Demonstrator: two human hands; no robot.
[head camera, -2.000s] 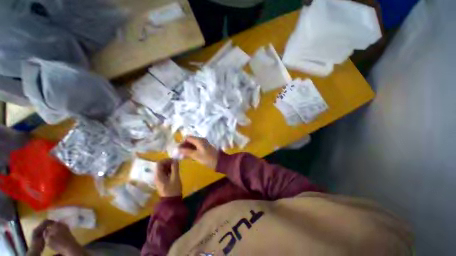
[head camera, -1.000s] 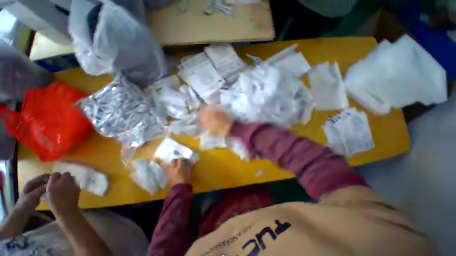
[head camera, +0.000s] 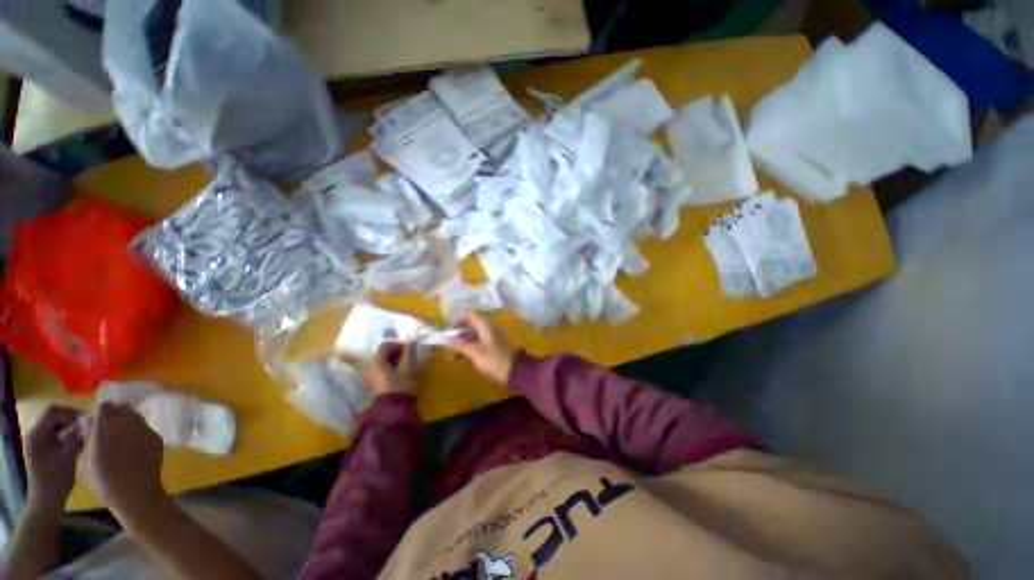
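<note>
My right hand (head camera: 488, 349) pinches the end of a small white packet (head camera: 440, 337) above the near edge of the yellow table. My left hand (head camera: 395, 369) is closed at the packet's other end, its fingertips partly hidden and blurred. A flat white piece with a small dark mark (head camera: 365, 329) lies just beyond my left hand. A few small white packets (head camera: 325, 392) lie left of that hand. A large loose heap of white accessory packets (head camera: 567, 215) lies beyond and right of my right hand.
Printed leaflets (head camera: 431, 142) lie behind the heap. Fanned small cards (head camera: 762, 247) and white foam sheets (head camera: 862, 113) are at the right. A shiny bag of coiled pieces (head camera: 244, 249), a red bag (head camera: 85, 289) and a frosted bag (head camera: 227, 96) are left. Another person's hands (head camera: 96, 453) work at lower left.
My right hand reached to the packets left of the heap, then came back beside my left hand with a small white packet. The camera view has swung.
</note>
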